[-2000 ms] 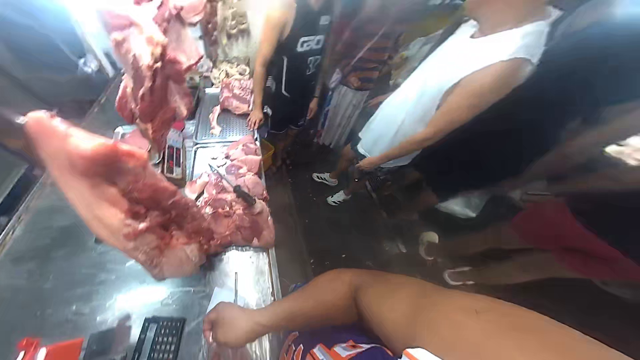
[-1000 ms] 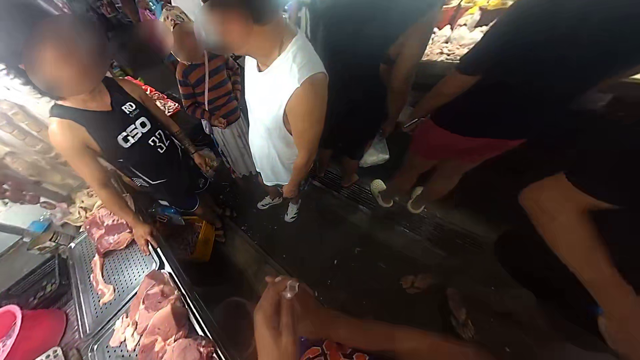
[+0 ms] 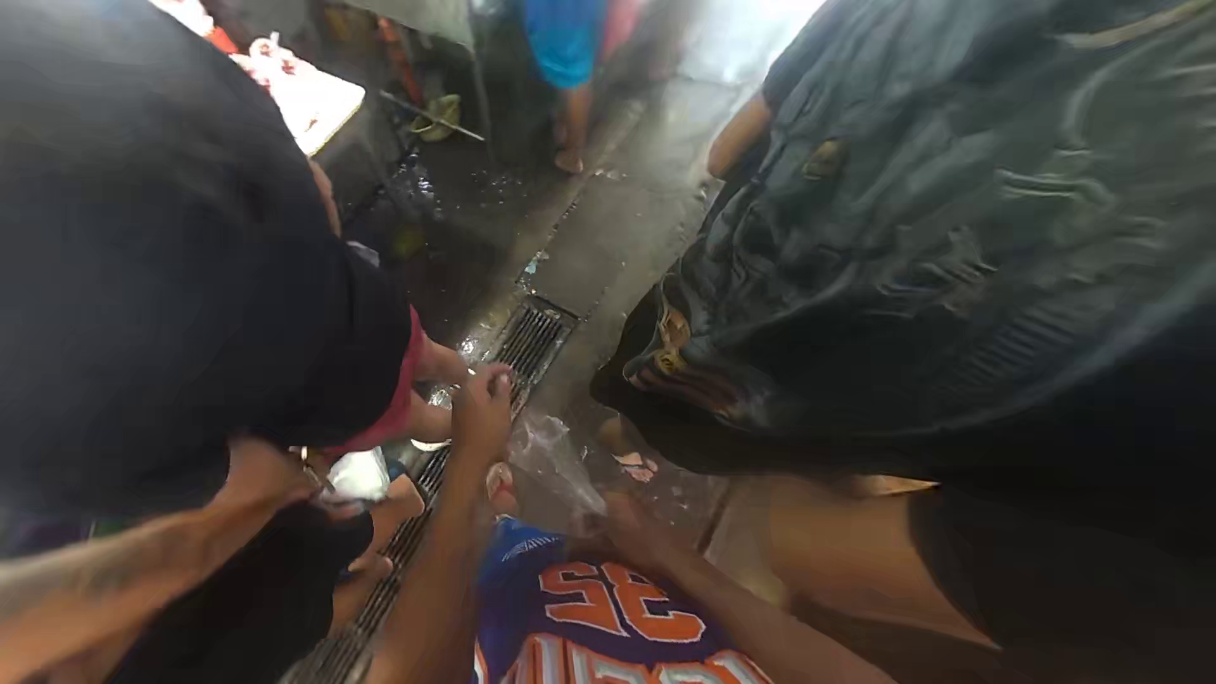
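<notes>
My left hand is raised in front of the body at the lower middle of the view, fingers curled and drawn together; whether anything is between them cannot be told. Lower and to its right, my right hand is blurred and closed around the narrow end of a clear plastic bag. The bag's wider part spreads up and left, close to my left hand. Below both hands is the blue jersey on my torso, with orange digits.
A person in a dark shirt stands close on the right. Another in a dark top stands at the left, near a forearm and a white bag. A metal drain grate runs along the wet floor. A person in blue shorts is farther off.
The view has swung far right, away from the meat counter to the floor and bystanders. Both my hands and the clear plastic bag now show in front of my jersey.
</notes>
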